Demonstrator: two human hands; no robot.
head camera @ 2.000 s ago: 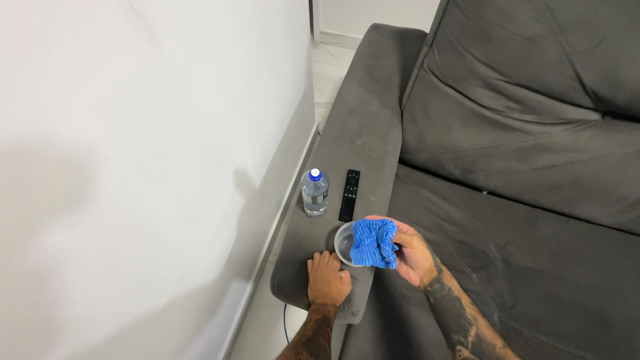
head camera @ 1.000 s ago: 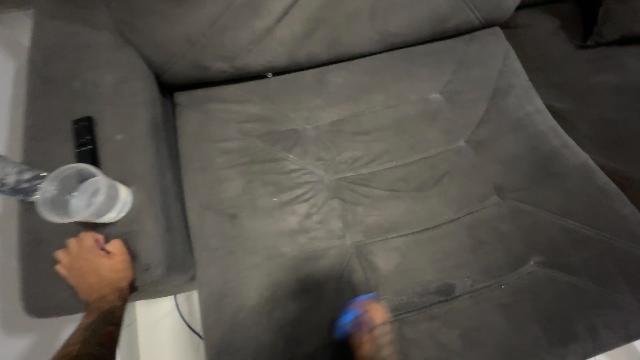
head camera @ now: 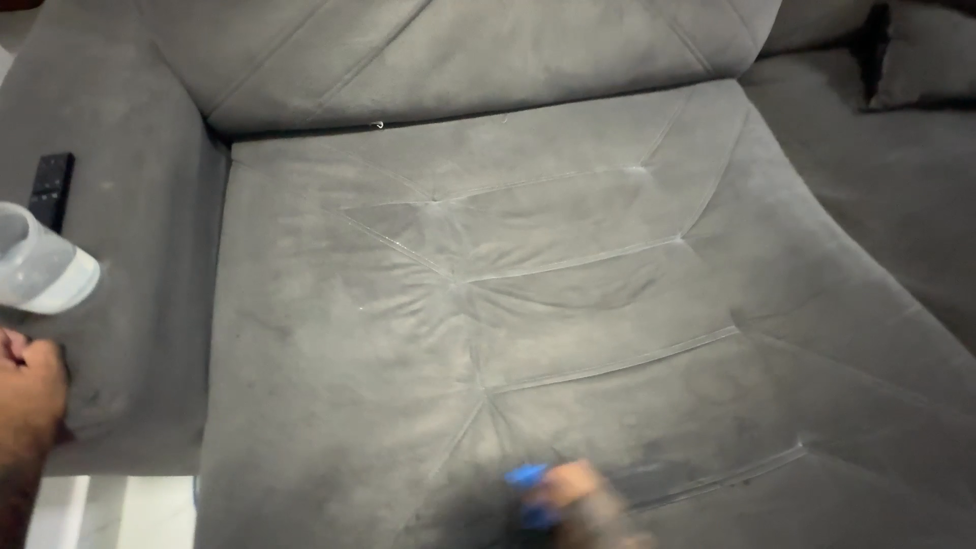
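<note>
My right hand, blurred, grips a blue cloth at the front part of the grey sofa seat cushion. A dark, damp-looking patch lies on the fabric just right of that hand. At the left edge my left hand rests on the sofa armrest, partly cut off by the frame, its fingers curled; whether it holds anything cannot be seen. Just beyond it is a clear plastic cup with whitish contents, tilted in this view. A black remote control lies behind the cup.
The sofa backrest rises behind the seat. Another seat section adjoins on the right, with a grey cushion at its back. Light floor tiles show below the armrest.
The right hand and blue cloth have moved from above the armrest, beside the cup, to the front of the seat. The view has swung right, leaving the water bottle out of sight.
</note>
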